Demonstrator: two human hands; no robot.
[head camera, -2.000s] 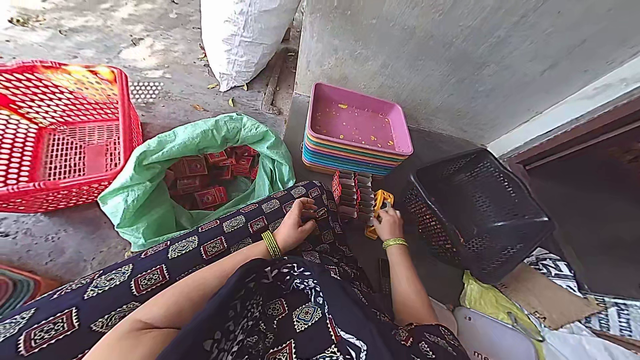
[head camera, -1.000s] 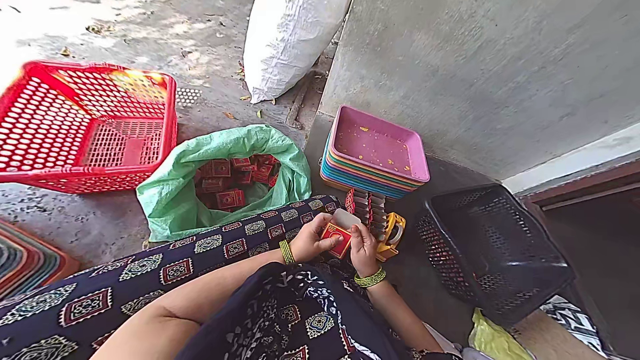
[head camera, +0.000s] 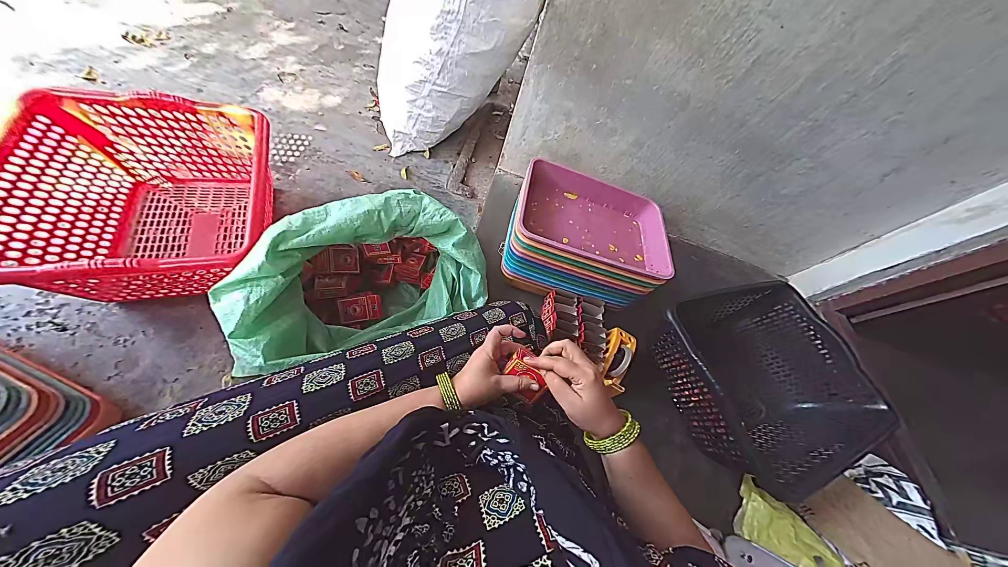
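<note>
Between both hands, over my lap, is a small red printed box (head camera: 523, 373). My left hand (head camera: 490, 372) grips its left side with thumb and fingers. The fingers of my right hand (head camera: 576, 384) press on its top right part. Just beyond the hands stand rows of open red cardboard boxes (head camera: 579, 319), with a yellow tape dispenser (head camera: 620, 358) at their right. A green woven sack (head camera: 272, 295) with its mouth rolled back holds many red boxes (head camera: 361, 308), left of my hands.
A stack of coloured plastic trays (head camera: 594, 213), pink on top, stands by the wall. A red plastic basket (head camera: 261, 197) lies left, a black plastic basket (head camera: 776, 394) right. A white sack (head camera: 449, 71) stands at the back; more stacked trays (head camera: 47, 394) sit at the far left.
Two seconds ago my right hand was at the yellow tape dispenser and my left lay on my lap. Both hands came together around a red box, and the whitish piece seen with it a second ago no longer shows.
</note>
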